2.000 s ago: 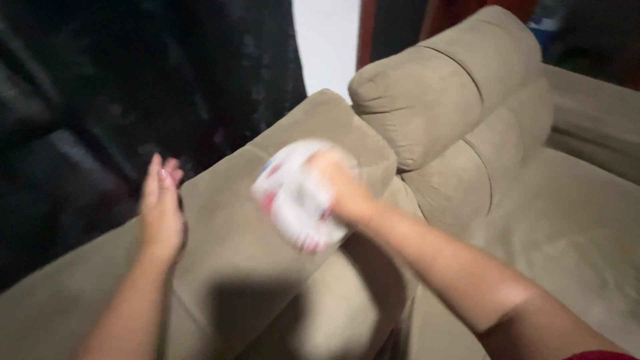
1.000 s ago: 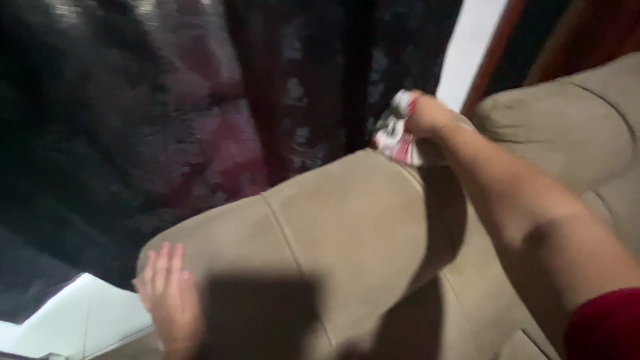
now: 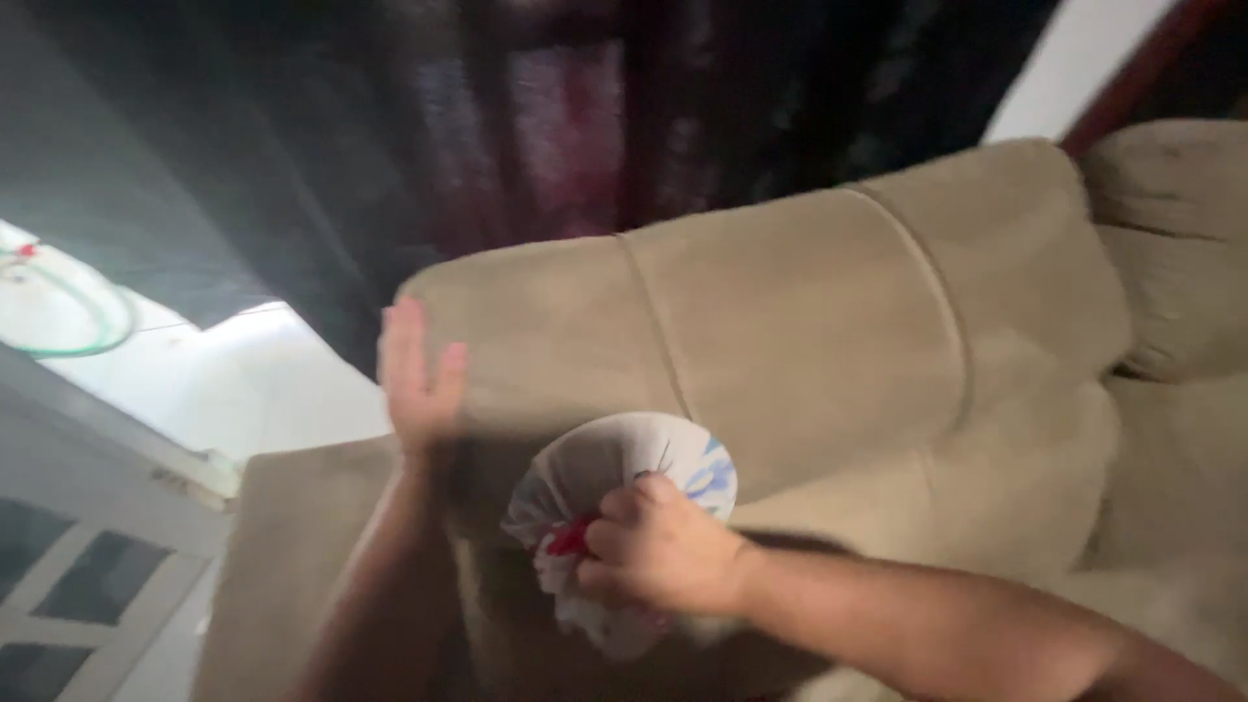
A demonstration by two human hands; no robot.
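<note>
My right hand (image 3: pixel 663 546) grips a bunched white cloth (image 3: pixel 624 453) with red and blue patches, pulled smooth over something round and flat whose inside is hidden. It is at the lower middle of the view, in front of the beige sofa back cushion (image 3: pixel 790 312). Whether the cloth touches the upholstery I cannot tell. My left hand (image 3: pixel 419 380) lies with fingers spread against the left end of that cushion, holding nothing.
Behind the sofa hangs a dark curtain (image 3: pixel 565 127) with reddish patches. The sofa arm (image 3: pixel 292 526) is at lower left, beside a white panelled door or window frame (image 3: pixel 117 575). A green hose (image 3: pixel 107 341) lies beyond. Another back cushion (image 3: pixel 1180 253) stands at right.
My right hand has brought the cloth from the cushion's top right edge down to its lower front. My left hand remains at the cushion's left end. The view has swung left since two seconds ago.
</note>
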